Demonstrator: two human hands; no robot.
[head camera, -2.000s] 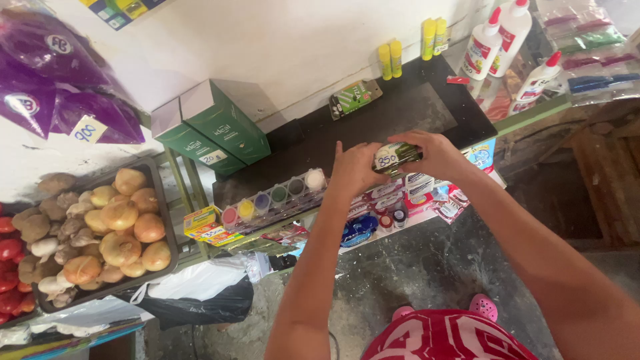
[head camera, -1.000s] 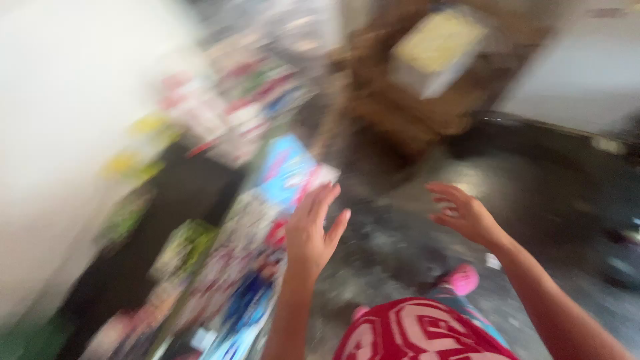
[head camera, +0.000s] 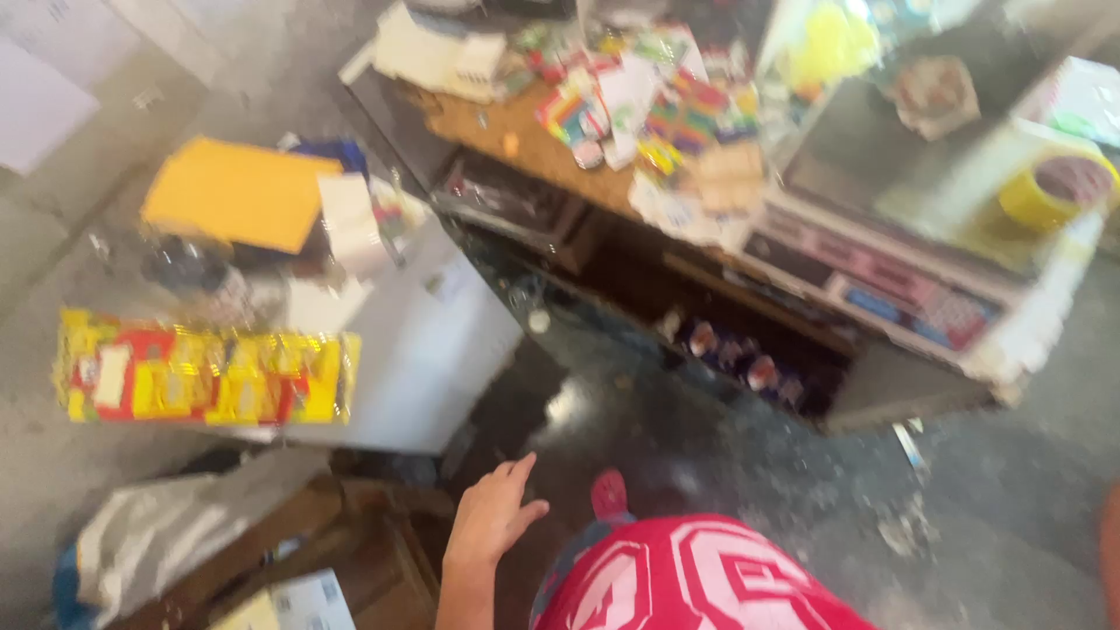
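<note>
My left hand (head camera: 494, 512) hangs low in the head view, fingers spread, with nothing in it, above the dark floor beside my pink shirt. My right hand is out of the frame; only a sliver of skin shows at the right edge. Nearest my left hand are a wooden crate or box (head camera: 398, 525) and the corner of a white tabletop (head camera: 437, 350). Yellow and red packets (head camera: 210, 376) lie on that tabletop's left side. The picture is blurred by motion.
A cluttered wooden desk (head camera: 516, 144) with open drawers (head camera: 744, 324) stands ahead, bearing papers and a yellow roll of tape (head camera: 1054, 188). A yellow-orange envelope (head camera: 241, 192) lies on the left table. A whitish sack (head camera: 157, 542) is at the lower left.
The view has swung away from the shelf to the desk. Two seconds ago both hands held a small dark package bearing a label; one second ago both were empty. My right hand has left the frame.
</note>
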